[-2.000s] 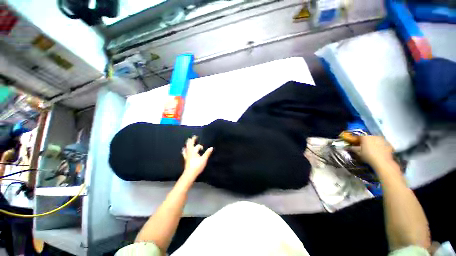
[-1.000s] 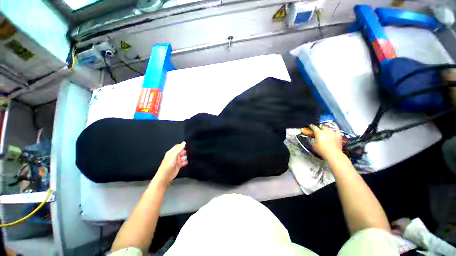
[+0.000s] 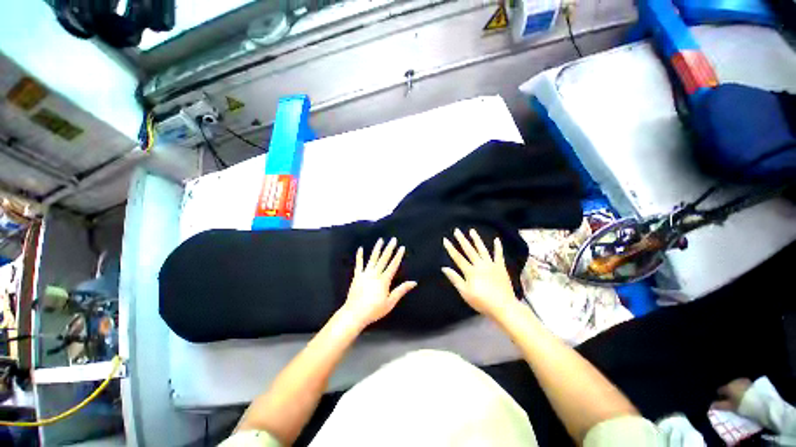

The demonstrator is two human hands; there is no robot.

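Black trousers [image 3: 489,192] lie over the right part of a black rounded pressing board [image 3: 236,284] and trail to the upper right. My left hand [image 3: 375,284] lies flat on the black cloth near the middle, fingers spread. My right hand [image 3: 480,272] lies flat on the cloth further right, fingers spread, holding nothing. The steam iron [image 3: 621,251] rests on its own at the right, on a crumpled stained cloth [image 3: 567,301], apart from my right hand.
The white padded table [image 3: 349,166] carries a blue arm [image 3: 284,157] behind the board. A second table [image 3: 611,105] with a blue arm and dark blue form stands at right. Grey shelving [image 3: 78,402] stands left. Another person's hand [image 3: 735,393] shows at lower right.
My right hand has let go of the iron and moved left onto the trousers. My left hand has opened and moved right from the cloth's edge to lie flat on it.
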